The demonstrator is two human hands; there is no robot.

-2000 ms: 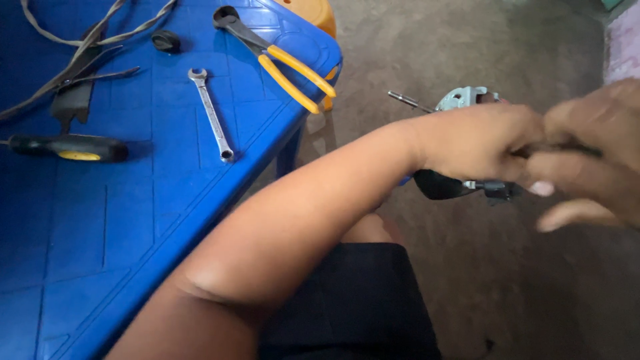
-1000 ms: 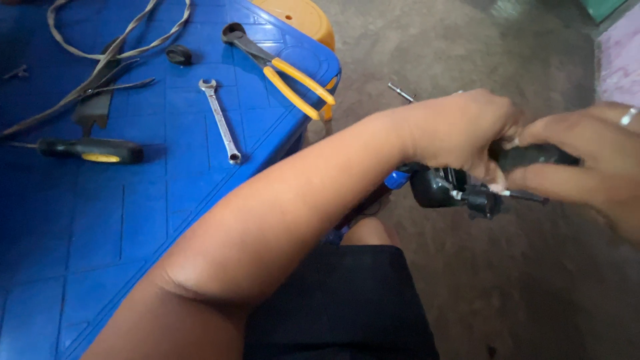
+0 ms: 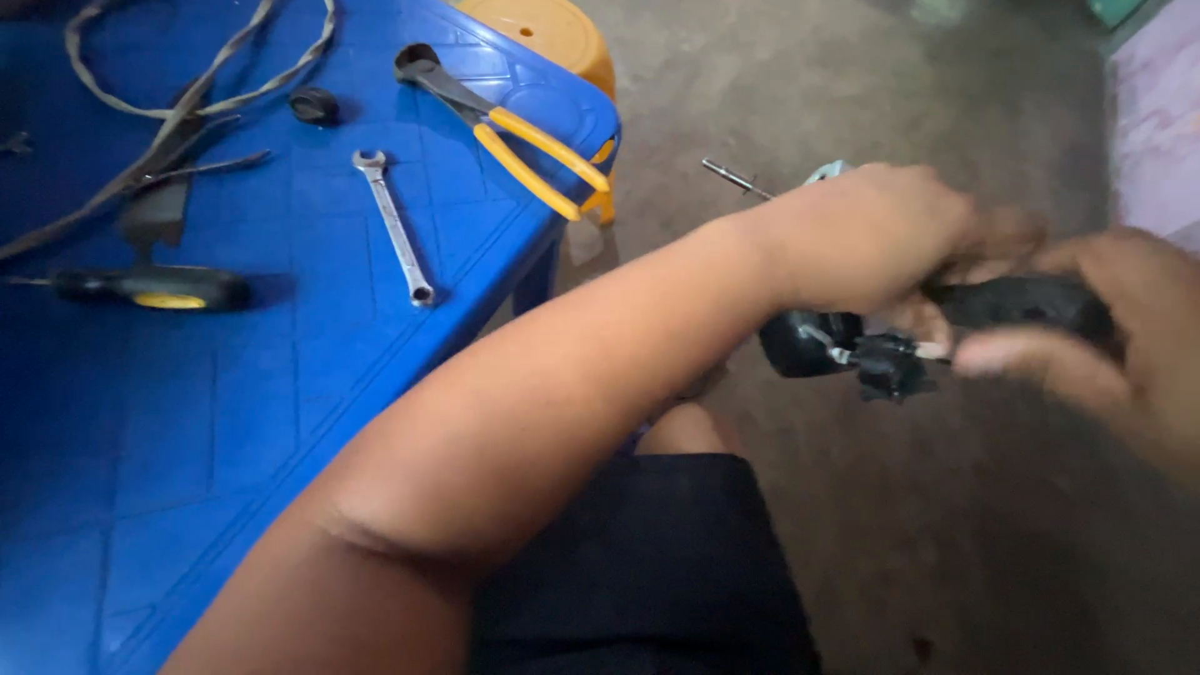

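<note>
My left hand [image 3: 881,239] reaches across to the right, over a dark mechanical assembly whose black rounded housing [image 3: 808,343] and black fitting [image 3: 891,366] show below it. A thin metal shaft [image 3: 736,176] and a bit of grey metal [image 3: 830,172] stick out above my left wrist. At the right, my right hand [image 3: 1116,328] is closed around a dark, elongated handle-like piece [image 3: 1027,305], its thumb below it. My left fingers are at the near end of this piece, blurred, so their hold cannot be made out. Most of the assembly is hidden by my left hand.
On the blue plastic table [image 3: 234,412] at left lie a combination wrench [image 3: 397,230], end-cutting pliers [image 3: 502,131] with yellow handles, a black-handled screwdriver [image 3: 155,288], a small black cap [image 3: 314,106] and twisted cable [image 3: 202,84]. A yellow stool [image 3: 553,33] stands behind the table corner.
Two seconds ago my hands were together and no dark elongated piece showed; now it is visible in my right hand. The tools on the table have not moved.
</note>
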